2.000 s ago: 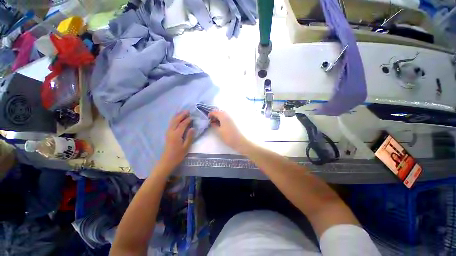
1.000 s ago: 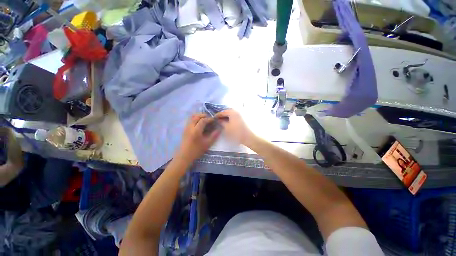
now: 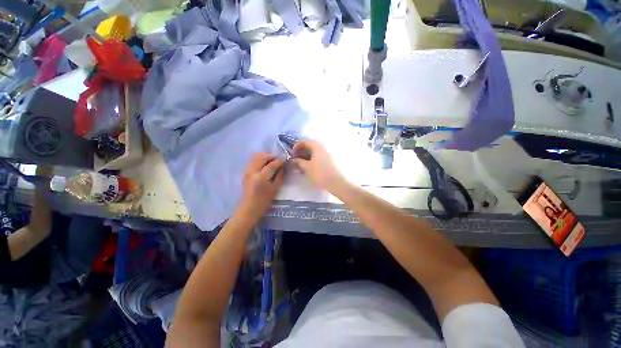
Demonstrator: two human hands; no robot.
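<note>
A blue-grey garment piece (image 3: 221, 146) lies on the white table, bunched at its far end and flat near me. My left hand (image 3: 262, 178) pinches its right edge with the fingertips. My right hand (image 3: 314, 163) pinches a small folded part of the same edge (image 3: 286, 144), with a pale line and a dark inner side showing. The two hands are close together. The fingertips partly hide the fold. Black-handled shears (image 3: 446, 190) lie below the presser foot (image 3: 379, 129), touched by neither hand.
The sewing machine (image 3: 422, 88) stands right, with a lavender strip (image 3: 491, 109) over it and a green rod (image 3: 379, 27). A picture card or phone (image 3: 555, 217) lies right. A bottle (image 3: 95, 187), tray (image 3: 131, 129), red bag (image 3: 109, 64) and grey speaker (image 3: 44, 132) are left. Another person's arm (image 3: 30, 231) shows far left.
My hands have drawn slightly apart, and the folded edge between them shows more. The other person's arm at the far left has shifted. The garment body lies almost as before.
</note>
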